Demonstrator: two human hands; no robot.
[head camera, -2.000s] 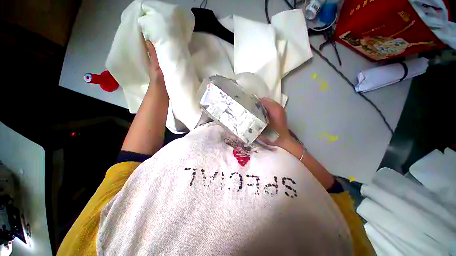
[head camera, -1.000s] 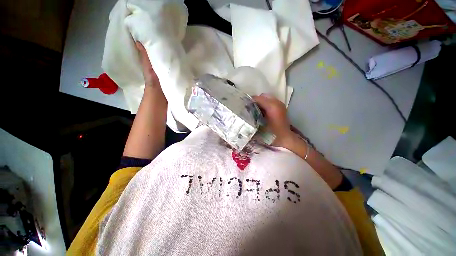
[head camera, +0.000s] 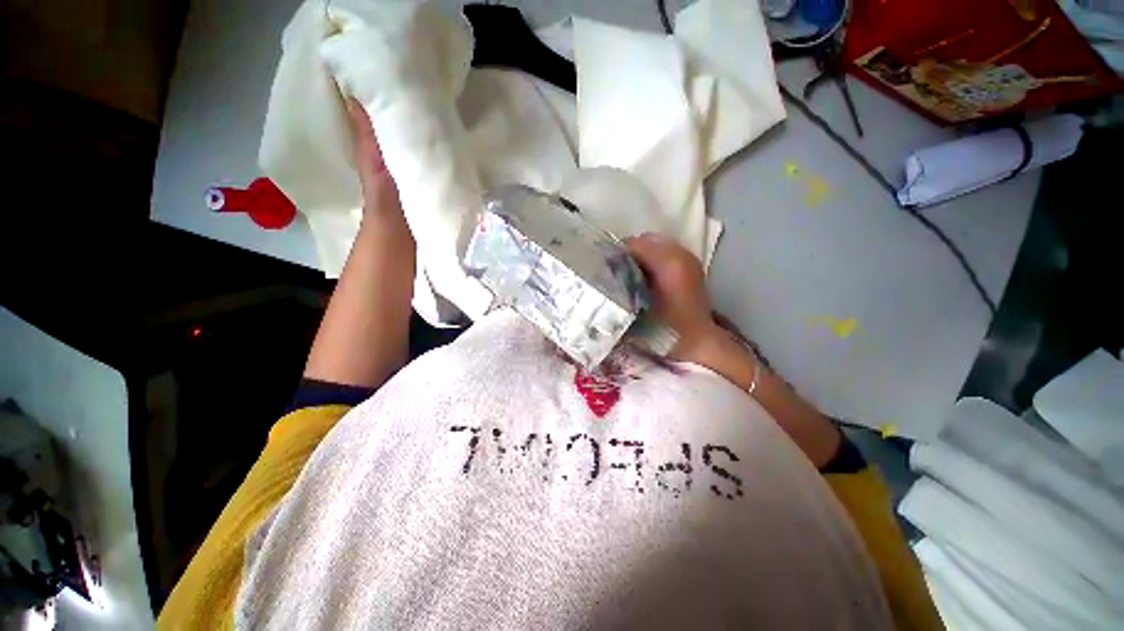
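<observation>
A cream-white jacket (head camera: 518, 117) lies on the pale table, with a black hanger (head camera: 524, 47) partly showing in it. My left hand (head camera: 374, 166) holds the jacket's raised sleeve (head camera: 413, 136) from its left side; the fingers are mostly hidden behind the cloth. My right hand (head camera: 676, 281) grips a boxy grey-clear corded device (head camera: 555, 277) with a pale silvery label. The device is against or just over the sleeve's near end, close to my chest. Whether it touches the cloth is hidden.
A red bottle or dispenser (head camera: 256, 202) lies at the table's left. A dark cable (head camera: 881, 185), small dark snips (head camera: 838, 89), a white roll with a black band (head camera: 992, 160) and a red bag (head camera: 974, 56) are at the right. White garments (head camera: 1023, 493) hang at lower right.
The view has shifted slightly, so the table items sit a little differently in it. The device has moved slightly left and down compared with two seconds ago. Both hands keep their holds.
</observation>
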